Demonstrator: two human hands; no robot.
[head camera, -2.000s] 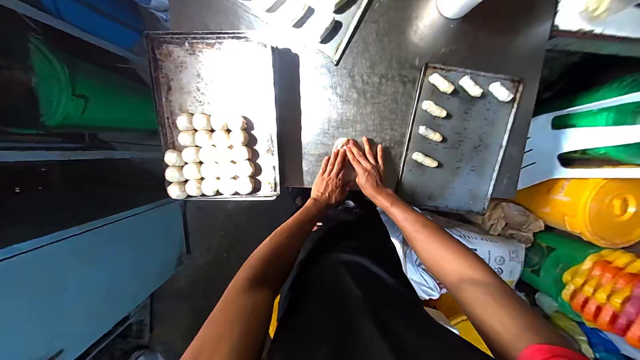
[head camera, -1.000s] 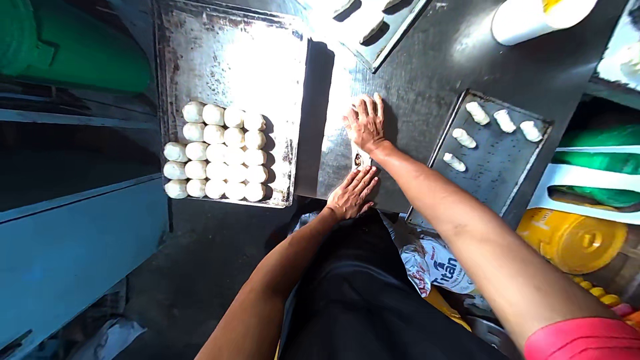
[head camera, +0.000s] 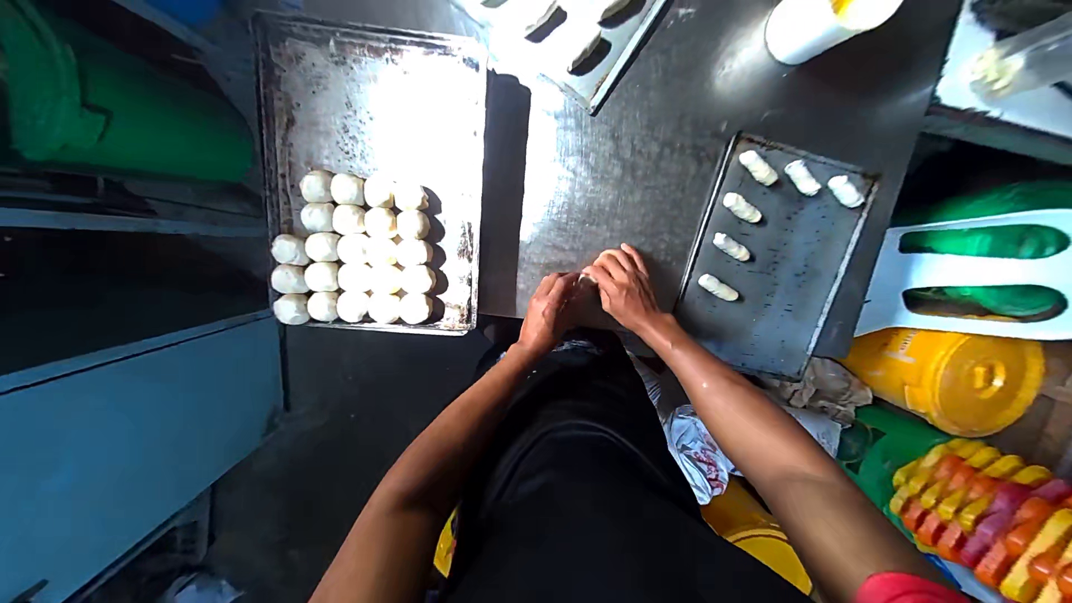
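Note:
My left hand (head camera: 548, 311) and my right hand (head camera: 621, 285) meet at the near edge of the metal table (head camera: 586, 193), fingers curled on a small piece of dough (head camera: 587, 277), mostly hidden by them. To the left, a metal tray (head camera: 373, 92) holds rows of round dough balls (head camera: 353, 249). On the right, a dark metal tray (head camera: 779, 276) carries several small rolled dough pieces (head camera: 732, 246), in a line down its left side and along its far end.
A third tray (head camera: 605, 71) with dough pieces lies at the far side, near a white container (head camera: 816, 29). Right of the table are a white plastic rack (head camera: 888, 285), a yellow bucket (head camera: 955, 377) and crumpled paper (head camera: 825, 389). A green bin (head camera: 159, 126) stands at the left.
One second ago my hands lay flatter and farther apart, with a dough piece showing dark filling between them. Now they are close together with fingers curled over the dough.

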